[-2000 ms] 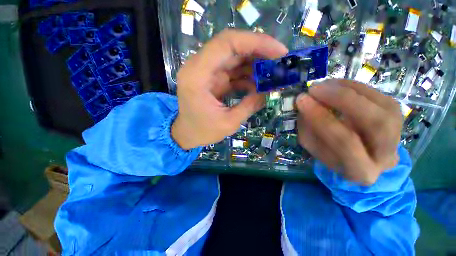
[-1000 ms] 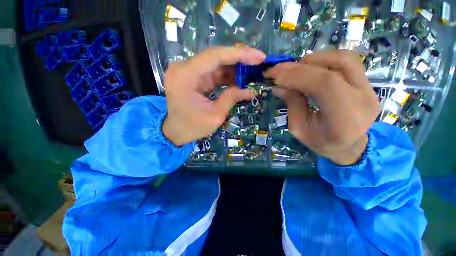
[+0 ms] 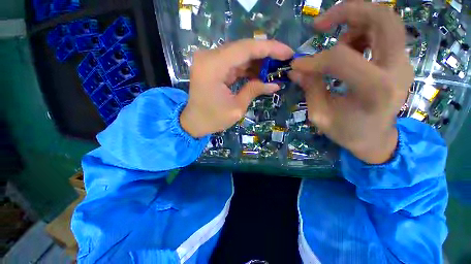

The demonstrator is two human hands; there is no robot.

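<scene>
A blue housing (image 3: 269, 70) is pinched between the thumb and index finger of my left hand (image 3: 222, 85), above the clear tray. Small gold or metal parts show at its opening. My right hand (image 3: 356, 85) has its thumb and index fingertips at the housing's right part and covers it; its other fingers are raised and blurred. Whether the right fingertips also hold a small part is hidden. The clear compartment tray (image 3: 330, 164) below holds many green boards, wires and silver-white batteries with yellow-orange bands.
A black tray (image 3: 62, 98) at the left holds rows of blue housings (image 3: 120, 72). The green bench surface (image 3: 46, 160) shows around the trays. A brown cardboard box (image 3: 64, 221) is at the lower left. My blue sleeves reach over the tray's front edge.
The housing was shown face-on two seconds ago; it is now turned and mostly covered by fingers. My right hand has moved up to it, and its outer fingers have lifted since one second ago.
</scene>
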